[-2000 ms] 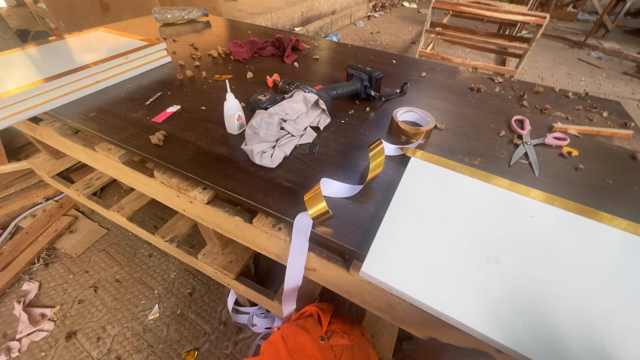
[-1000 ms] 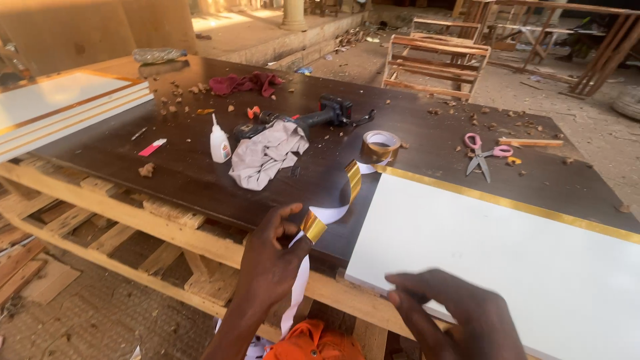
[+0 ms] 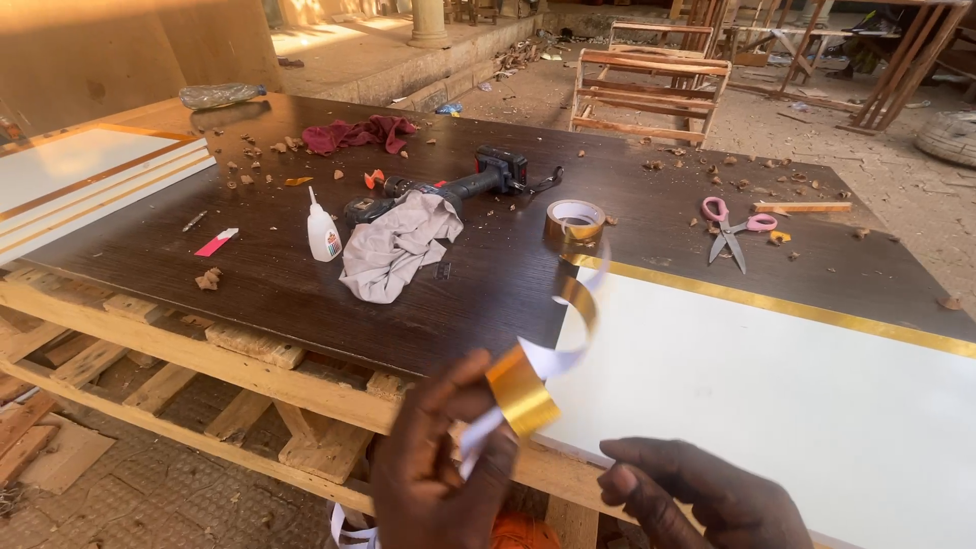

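Observation:
My left hand (image 3: 450, 457) pinches the loose end of a gold adhesive tape strip (image 3: 526, 393) with white backing, near the table's front edge. From there the strip curls up toward the tape roll (image 3: 574, 221) on the dark tabletop. My right hand (image 3: 694, 496) holds nothing, its thumb and index finger apart, over the near edge of a white panel (image 3: 747, 389). Gold tape (image 3: 770, 300) runs along the panel's far edge. Pink-handled scissors (image 3: 730, 236) lie with blades parted beyond the panel.
A grey cloth (image 3: 400, 248) partly covers a cordless drill (image 3: 473, 179); a white glue bottle (image 3: 322, 229) stands beside it. A maroon cloth (image 3: 358, 136), a plastic bottle (image 3: 221, 95) and wood shavings lie farther back. White panels (image 3: 99, 191) are stacked at left. The dark table (image 3: 252, 297) rests on wooden slats.
Both hands have come into view since the first frame. The tape strip hung over the table's front edge then; now my left hand holds it raised, closer to the panel's corner.

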